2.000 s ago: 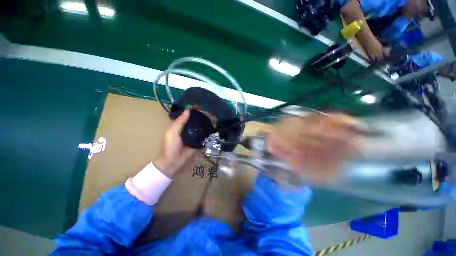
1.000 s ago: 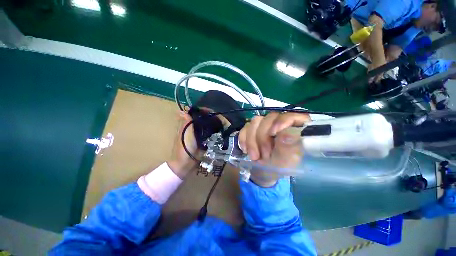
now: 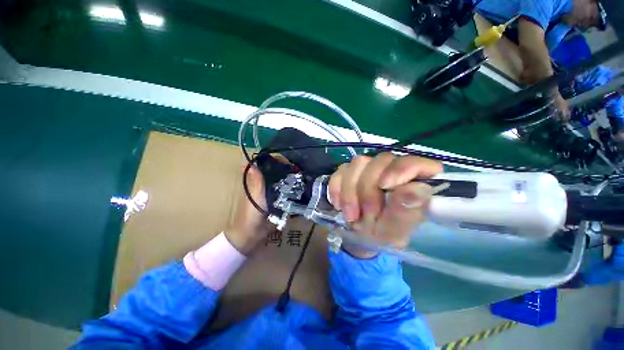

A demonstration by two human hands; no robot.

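My right hand (image 3: 383, 198) is wrapped around the white electric screwdriver (image 3: 506, 204), which lies nearly sideways, its body to the right. Its shiny metal nozzle (image 3: 291, 191) is over the near ear cup of the black headset (image 3: 301, 147); contact at the tip cannot be told. My left hand (image 3: 248, 215) holds the headset from the left, its fingers partly hidden behind the cup and nozzle. Two pale wire hoops (image 3: 308, 102) stand out beyond the headset. A clear feed tube (image 3: 479, 273) runs below the screwdriver. A thin black stalk (image 3: 294, 273) hangs over the cardboard.
The cardboard mat (image 3: 181, 184) with black characters lies under my hands on the green bench (image 3: 55, 184). White rails (image 3: 157, 93) border the green conveyor. At upper right a person in blue works among other headsets (image 3: 455, 72). A blue bin (image 3: 530, 306) is at lower right.
Since two seconds ago the screwdriver and my right hand have come to rest from a blur, with the nozzle over the headset. The headset has shifted slightly right, and the thin black stalk now shows clearly.
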